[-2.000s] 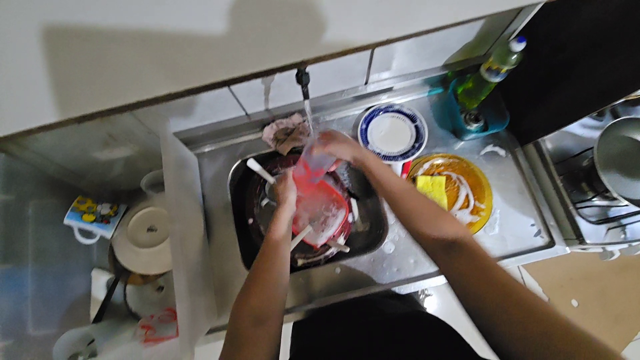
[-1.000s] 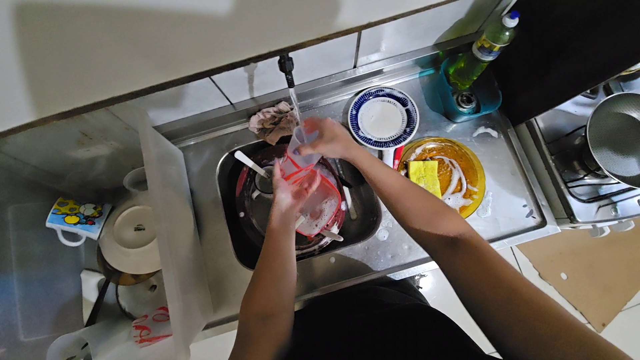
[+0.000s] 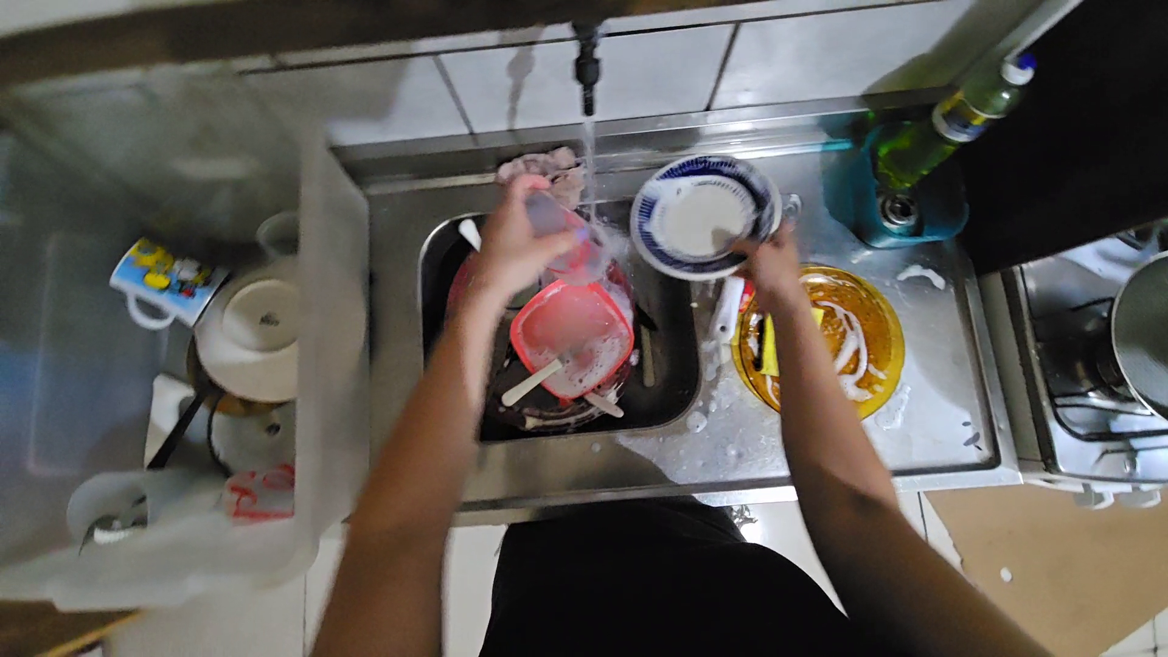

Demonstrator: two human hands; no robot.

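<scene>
Over the steel sink basin point(image 3: 675, 401), my left hand point(image 3: 520, 233) grips a clear plastic cup point(image 3: 579, 251) beside the stream from the black faucet point(image 3: 587, 73). Below it, a red square bowl point(image 3: 579, 333) with sudsy water and a light-handled utensil point(image 3: 532, 382) rests on other dishes. My right hand point(image 3: 771, 260) holds the rim of a white bowl with a blue patterned border point(image 3: 707, 219), tilted at the basin's right edge. Under my right forearm lies an amber glass plate point(image 3: 881, 365) with suds and a yellow sponge point(image 3: 769, 351), partly hidden.
A crumpled cloth point(image 3: 547, 173) lies behind the basin. A green bottle point(image 3: 940, 132) stands in a teal holder point(image 3: 926, 219) at the back right, near the stove point(image 3: 1086, 365). At left, a translucent dish rack point(image 3: 333, 365) holds a cartoon mug point(image 3: 160, 283), plates and cups.
My right hand has left the clear cup and moved right, taking hold of the blue-rimmed bowl, which lay on the counter. My left hand keeps the cup near the water.
</scene>
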